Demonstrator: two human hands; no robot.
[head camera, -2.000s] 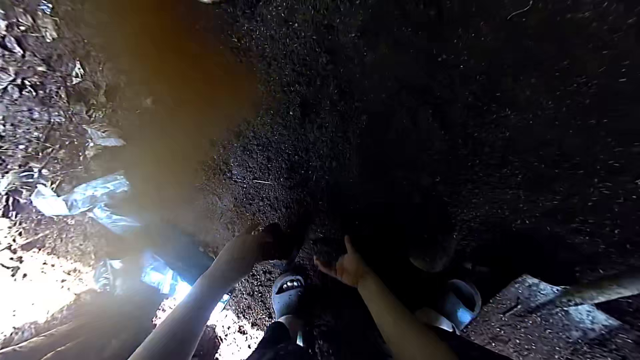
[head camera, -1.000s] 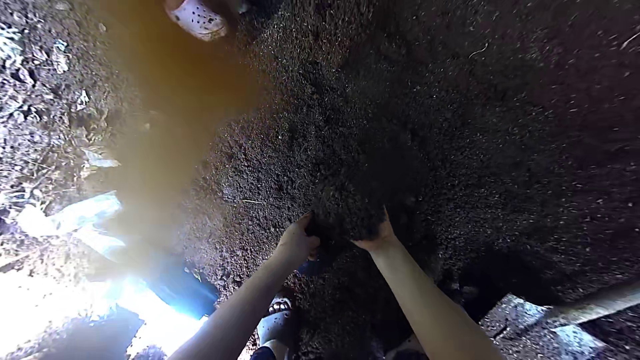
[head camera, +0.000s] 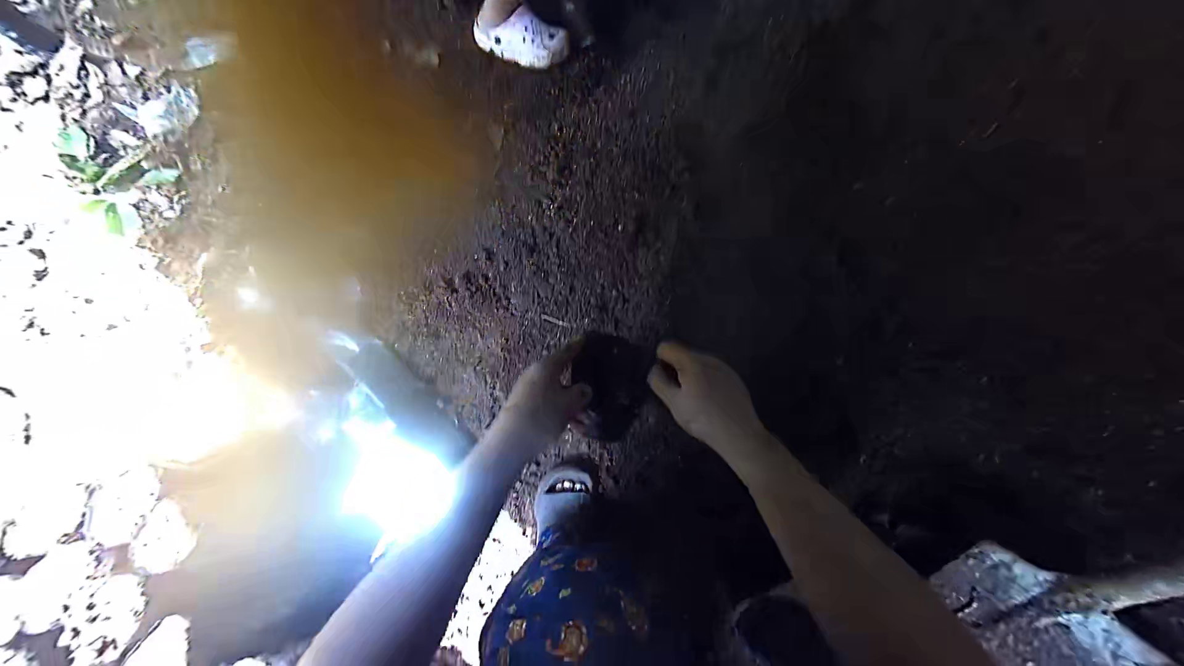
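Note:
Between both hands is a small dark bag or pot of soil (head camera: 610, 384); the dim light hides which. My left hand (head camera: 548, 398) grips its left side, thumb at the near edge. At its upper right, my right hand (head camera: 698, 388) has its fingers curled, thumb and forefinger pinched at the rim. Loose dark soil (head camera: 592, 222) lies beneath and beyond the hands.
Another person's foot in a pale clog (head camera: 523, 37) stands at the top. My sandalled foot (head camera: 564, 490) is just below the hands. A hoe-like tool with a wooden handle (head camera: 1138, 587) lies lower right. Shiny plastic (head camera: 365, 407) and a green plant (head camera: 111, 180) are at left.
One second ago both hands were down at the soil, apart; now the dark soil-filled thing is held between them. The view has shifted, with the other person's clog farther right in it.

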